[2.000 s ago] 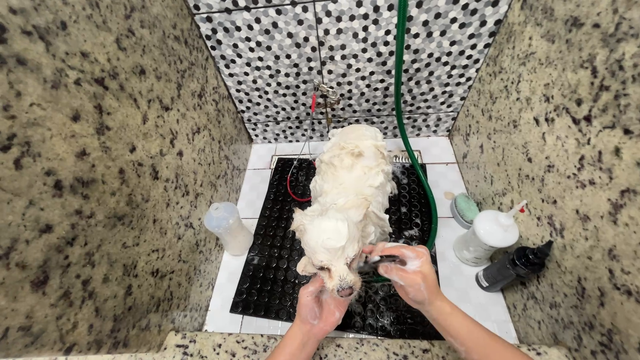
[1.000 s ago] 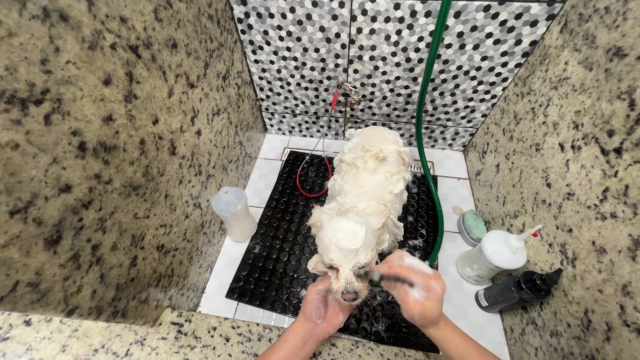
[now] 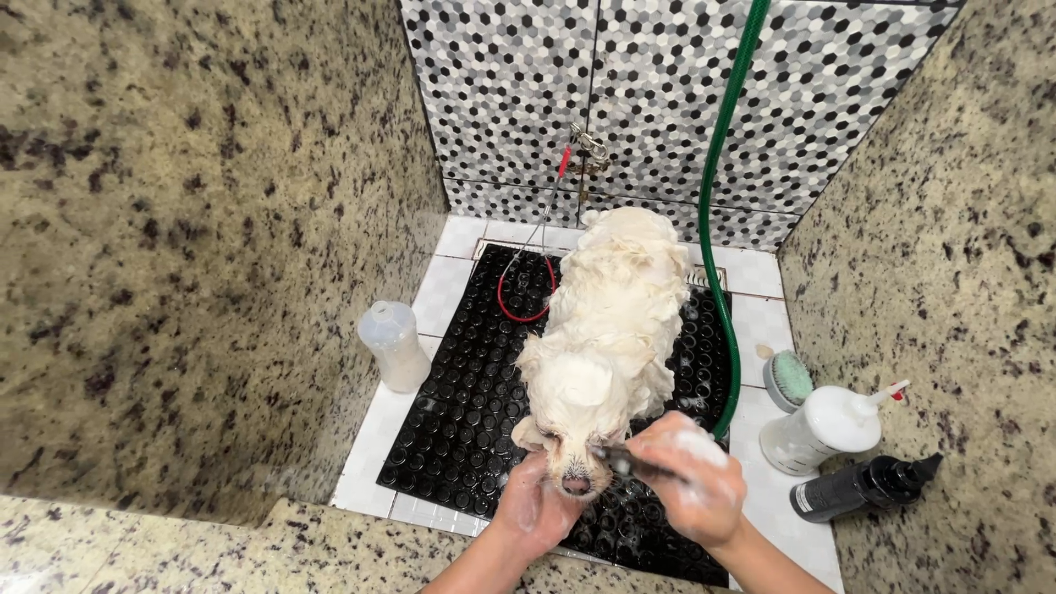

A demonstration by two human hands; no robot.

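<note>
A wet, lathered white dog (image 3: 623, 289) stands on a black rubber mat (image 3: 462, 396), its head toward me. My left hand (image 3: 536, 507) cups the underside of its muzzle and cheek, palm up, with some suds on the skin. Foam covers the back of my right hand (image 3: 697, 483), whose fingers grip a small dark tool (image 3: 631, 462); its tip is at the fur beside the dog's eye, on the right of the view. The tool's working end is too small and blurred to name its kind. Part of the dog's jaw is hidden by my left hand.
A translucent bottle (image 3: 394, 346) stands left of the mat. To the right are a green-bristled brush (image 3: 789, 379), a white squeeze bottle (image 3: 821, 429) and a black bottle (image 3: 858, 488). A green hose (image 3: 718, 190) hangs behind; a red-covered loop (image 3: 528, 318) hangs from the tiled wall. Granite walls flank the basin.
My right hand has stayed by the dog's face with the dark tool, its angle changing slightly. My left hand remains under the muzzle. The view has shifted.
</note>
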